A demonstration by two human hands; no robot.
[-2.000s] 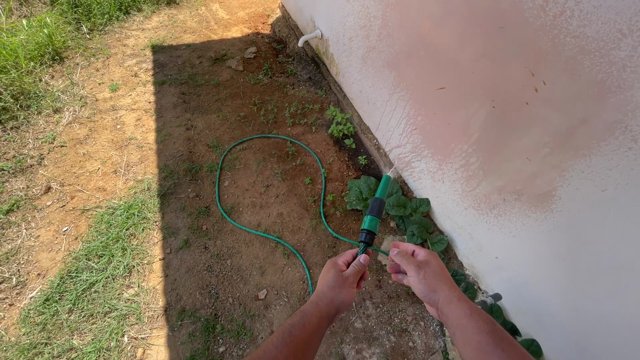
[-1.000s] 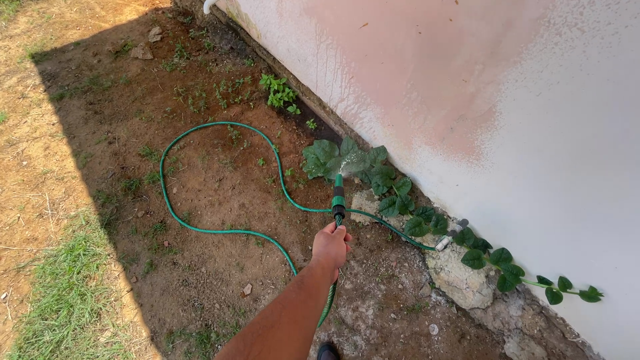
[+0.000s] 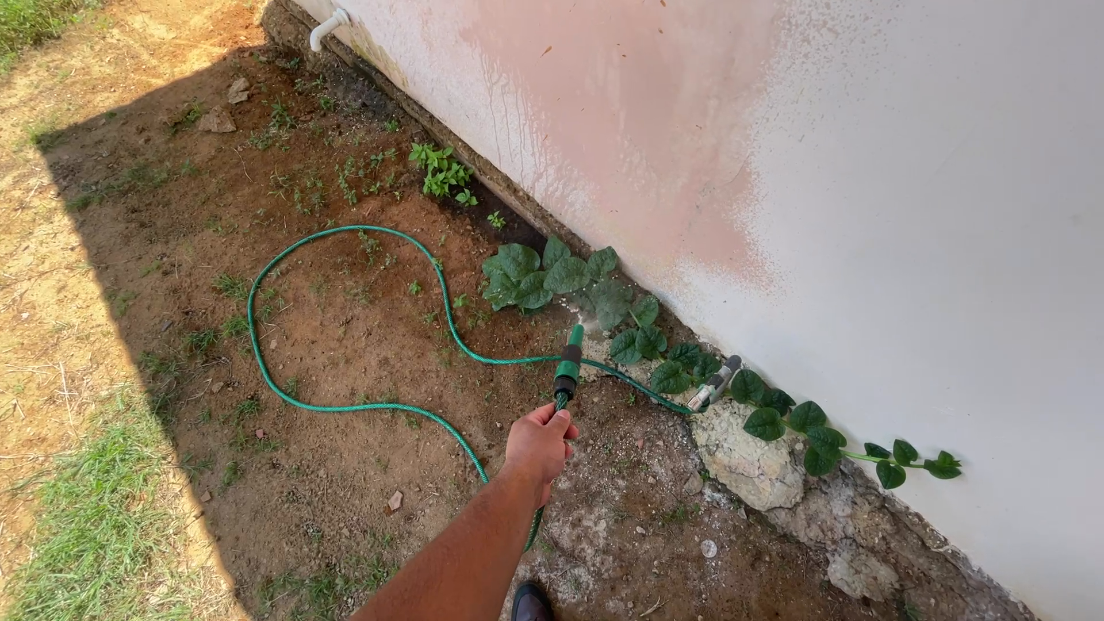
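My left hand [image 3: 539,444] is closed around the green hose just below the green and black spray nozzle [image 3: 569,360]. The nozzle points away from me, and a fine water spray leaves its tip towards the broad dark green leaves [image 3: 565,274] of a creeping plant at the foot of the wall. From my hand the green garden hose [image 3: 345,229] hangs down, and a wide loop of it lies on the soil. Behind the nozzle the hose runs right to a pale pipe fitting [image 3: 709,388] among the leaves. My right hand is out of view.
A white wall [image 3: 906,216] with a pinkish, wet-looking patch rises at the right. A white pipe elbow [image 3: 328,28] sticks out of it at the top. Small bright green plants [image 3: 440,170] and rough stones [image 3: 749,457] line its base. A dark shoe [image 3: 531,602] shows at the bottom edge.
My right hand, beside the nozzle two seconds ago, has left the view. The nozzle, earlier spraying towards the wall, now sprays lower, over the leaves. The view has shifted too.
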